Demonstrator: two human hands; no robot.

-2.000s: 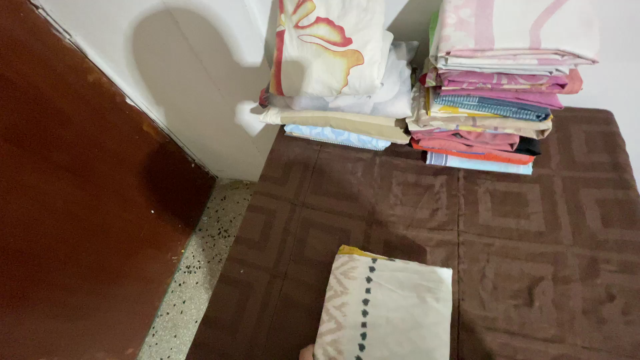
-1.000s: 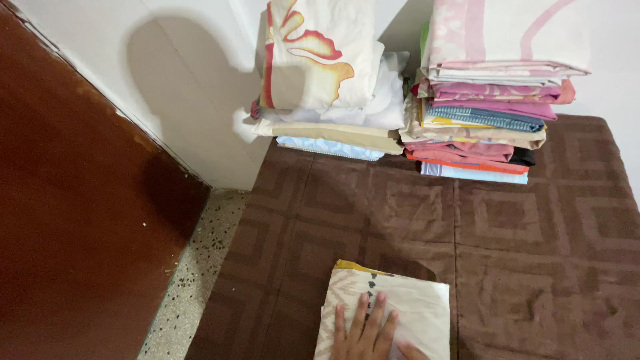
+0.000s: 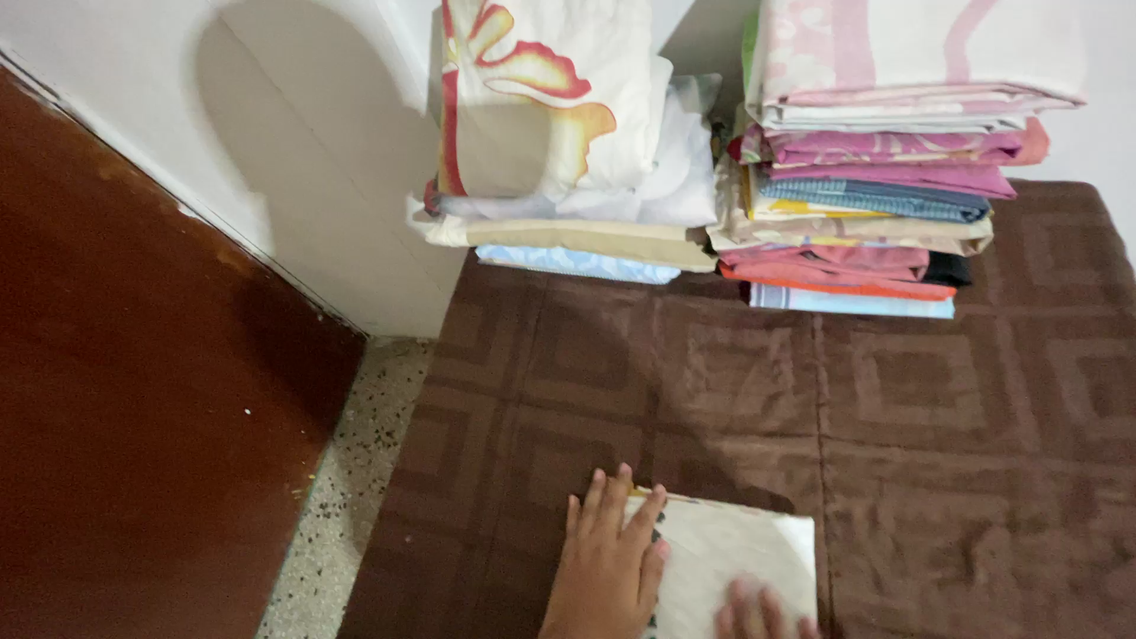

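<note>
A folded off-white cloth (image 3: pixel 710 550) with a dark dotted line lies on the brown cover at the bottom of the view. My left hand (image 3: pixel 612 555) rests flat along its left side, fingers somewhat spread, the fingertips reaching its far left corner. Over the lower right part of the cloth is my right hand (image 3: pixel 761 612), blurred and cut off by the bottom edge of the view; its fingers are a little apart. Neither hand grips anything.
The brown patterned cover (image 3: pixel 905 479) spreads around the cloth. At its far edge stand a left stack with a floral cloth (image 3: pixel 532 106) on top and a taller stack of folded fabrics (image 3: pixel 887 169). A reddish-brown panel (image 3: pixel 160 399) and speckled floor (image 3: pixel 337 515) lie left.
One second ago a hand lay over the middle of the cloth. Now my left hand is on its left side and my right hand shows at its lower right.
</note>
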